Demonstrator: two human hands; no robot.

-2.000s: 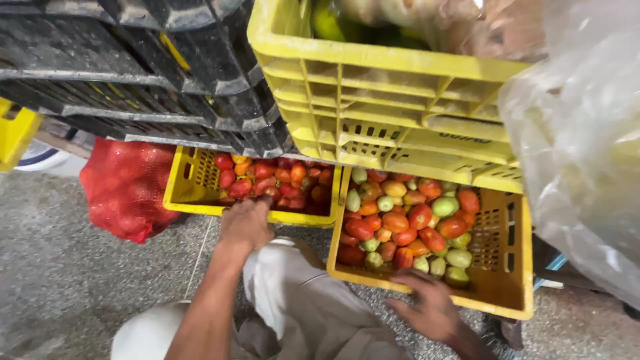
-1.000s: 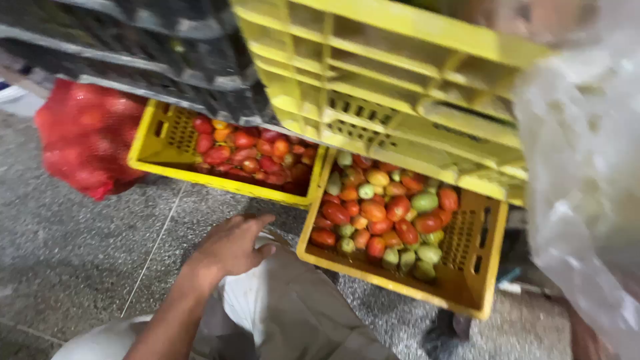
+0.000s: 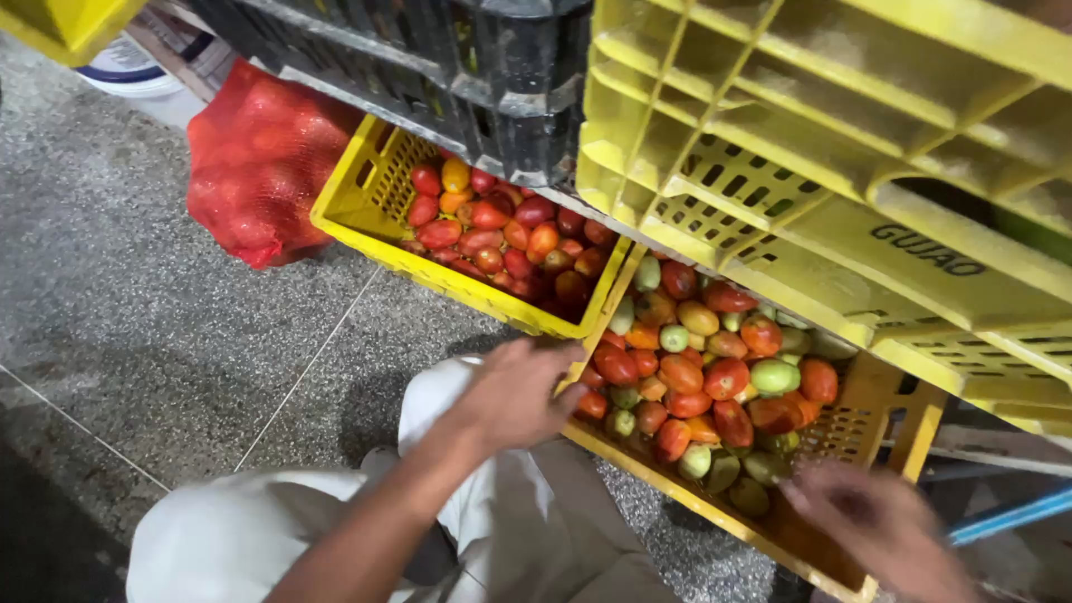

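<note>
My left hand [image 3: 515, 394] is above the near left corner of an orange-yellow plastic crate [image 3: 703, 504] that holds red, orange and green tomatoes [image 3: 727, 378]. Its fingers are apart, and nothing shows in them. Over the near right part of the same crate is my right hand [image 3: 854, 502], blurred, beside green tomatoes; whether it holds one cannot be told. To the left, a bright yellow crate [image 3: 452, 289] holds mostly red tomatoes [image 3: 502, 234], and the two crates meet at a corner.
Black crates [image 3: 502, 84] and a large yellow crate [image 3: 837, 209] rise beyond the tomato crates and overhang them. A red mesh sack [image 3: 260, 167] rests on the speckled floor [image 3: 251, 352] at left, near a white bucket [image 3: 159, 75]. A blue bar [image 3: 1013, 515] is at the right.
My left hand was by the left crate's front edge and is now at the right crate's corner. The right hand, out of view one second ago, is back over the right crate.
</note>
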